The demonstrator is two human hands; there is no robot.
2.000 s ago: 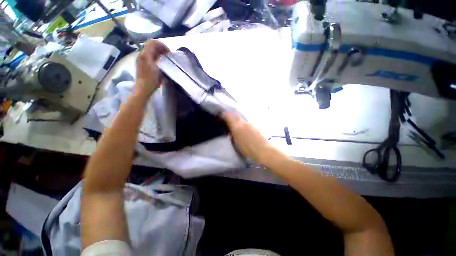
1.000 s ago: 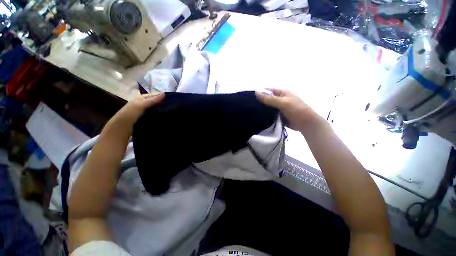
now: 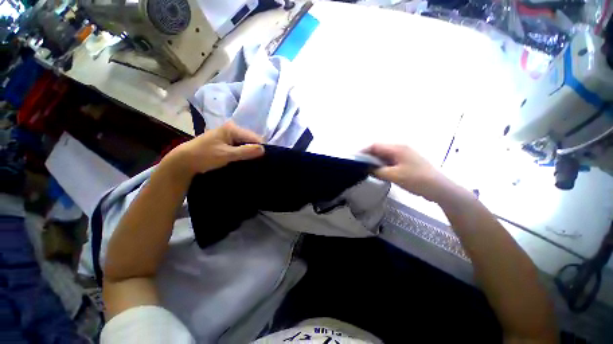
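A black panel [image 3: 249, 191] is stretched between my two hands above the table's front edge and my lap. My left hand [image 3: 225, 148] grips its upper edge near the left, fingers closed on the cloth. My right hand [image 3: 393, 164] holds its upper right corner, slightly blurred. The light grey garment [image 3: 215, 285] hangs from the panel and lies over my lap. More of the grey cloth is bunched on the table behind my left hand. A grey part with a dark seam hangs below my right hand.
The white sewing machine head [image 3: 571, 101] stands at the right. Black scissors [image 3: 579, 285] lie at the lower right. An older beige machine [image 3: 178, 40] is at the upper left. A measuring strip [image 3: 430, 232] runs along the table's front edge. Plastic-wrapped items lie at the back right.
The garment has come from the table towards my lap and the black panel is now spread out. Since the last earlier frame, my left hand has slid right along the panel's upper edge.
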